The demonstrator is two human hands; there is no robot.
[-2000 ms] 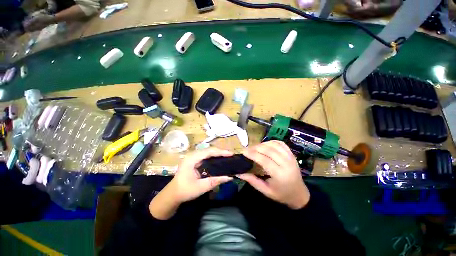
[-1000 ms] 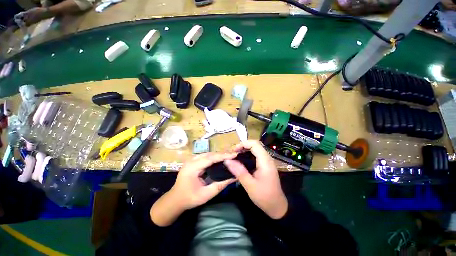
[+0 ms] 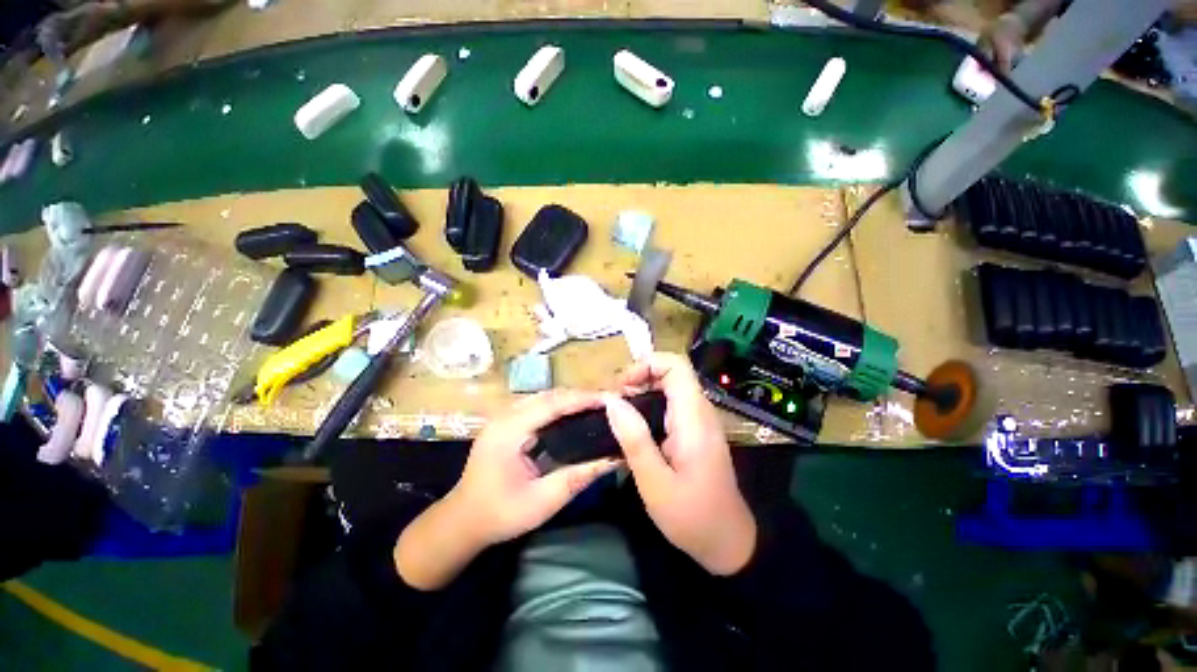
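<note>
My left hand (image 3: 505,488) holds the left end of a black case (image 3: 578,437) in front of my body, just off the bench's near edge. My right hand (image 3: 683,475) is on the right end of the same case, with the thumb lying on its near face. The fingers hide part of the case. Several loose black cases, one of them (image 3: 549,240) squarish, lie on the cardboard-covered bench (image 3: 761,223) beyond my hands. A crumpled white cloth (image 3: 584,310) and a pale blue-green pad (image 3: 530,373) lie just beyond my hands.
A bench grinder (image 3: 801,344) stands right of my hands. A hammer (image 3: 381,368), yellow-handled knife (image 3: 309,357) and round dish (image 3: 457,347) lie left. Rows of black cases (image 3: 1070,313) fill the right. White cases (image 3: 538,75) sit on the green belt (image 3: 263,164). Another person's hand (image 3: 1004,40) shows top right.
My right hand has shifted its grip, its thumb now on the case. The pale pad near my hands is uncovered. The belt's white cases have moved right, and another appears at top right beside a hand.
</note>
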